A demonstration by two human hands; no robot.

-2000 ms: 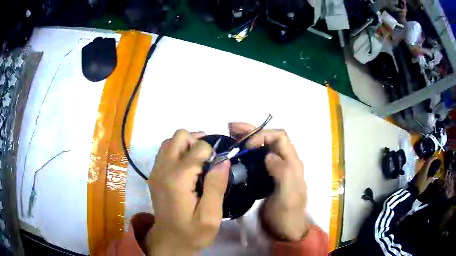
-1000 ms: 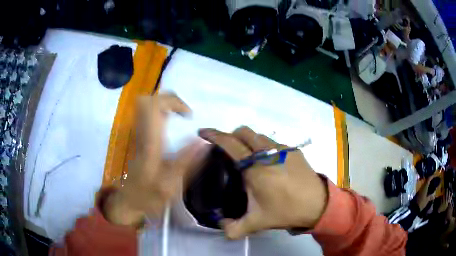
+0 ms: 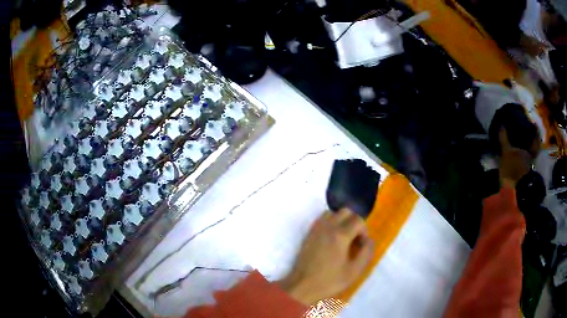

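A flat, rounded black cover [image 3: 353, 186] lies on the white sheet [image 3: 292, 186]. My left hand [image 3: 332, 248] is at its near edge, with the fingers curled and touching it; blur hides whether they grip it. My right hand [image 3: 515, 160] is far off at the right, its fingers on a black round part [image 3: 513, 124] in front of a pale housing. The grip looks closed, but the fingers behind the part are hidden.
A clear plastic tray [image 3: 252, 127] with rows of silver star-shaped pieces fills the left. A thin loose wire [image 3: 231, 211] lies on the sheet. Orange tape [image 3: 393, 202] crosses beside the cover. A white housing [image 3: 367, 42] and dark parts crowd the back.
The view has swung left, bringing the tray into sight. My left hand has moved to the black cover. My right hand has moved away to the far right of the view.
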